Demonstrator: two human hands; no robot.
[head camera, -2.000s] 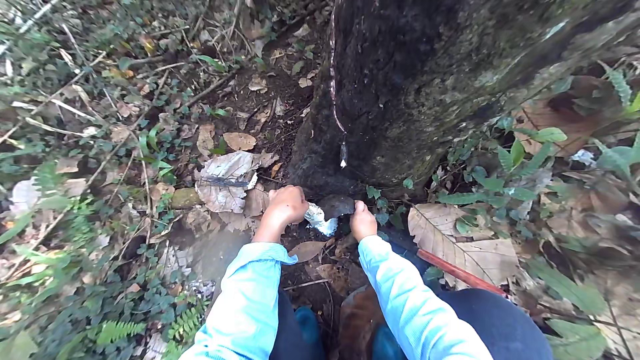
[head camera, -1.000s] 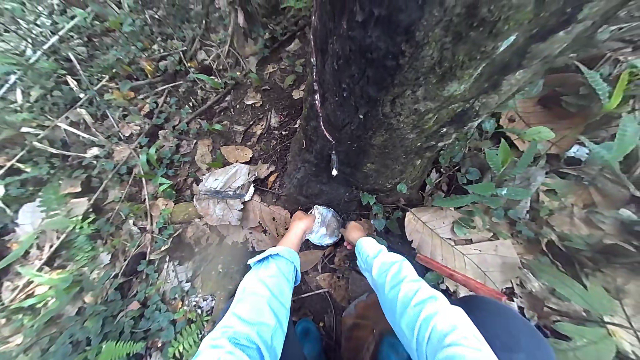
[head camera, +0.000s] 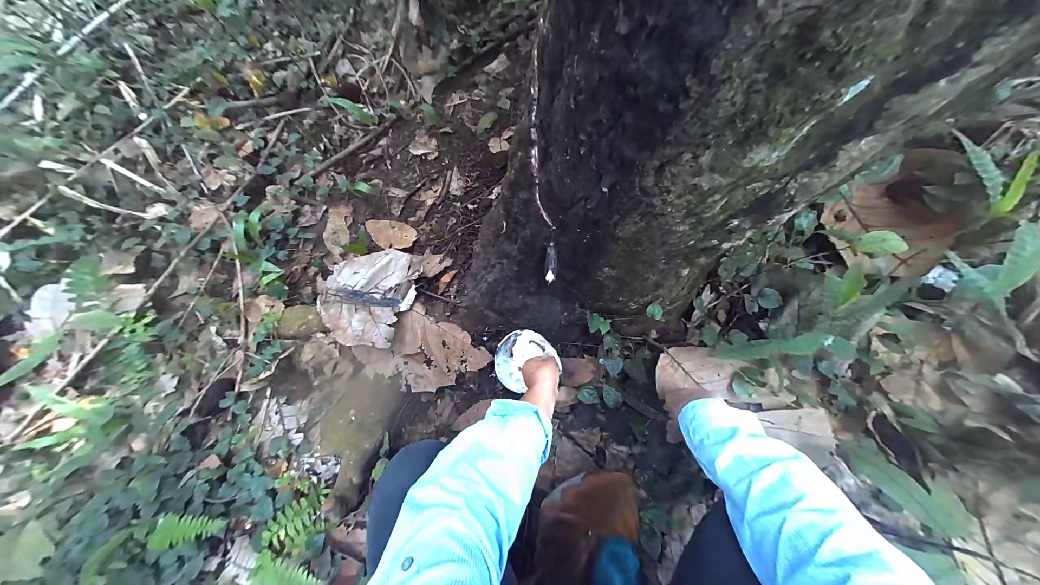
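Observation:
My left hand (head camera: 542, 380) is at the lower right rim of a round, white-coated cup (head camera: 512, 367), which it appears to hold; the fingertips are hidden. The cup is low, by the base of the tree trunk (head camera: 626, 162). Above it, a small spout (head camera: 551, 262) with a white drop at its tip hangs below a thin cut line on the bark. My right hand (head camera: 681, 398) is apart from the cup, over a large dry leaf (head camera: 715, 374); its fingers blend with the leaf, and I cannot tell if it holds anything.
A pale crumpled leaf (head camera: 370, 296) with dark strands on it lies left of the trunk. A stone (head camera: 353, 426) is at my left knee. Brown and teal footwear (head camera: 589, 520) shows between my legs. Low plants and twigs cover the ground on both sides.
My hands have moved apart: both were at the cup, and now only the left is there. The right has moved right, over the large leaf. The red stick seen there before is out of sight.

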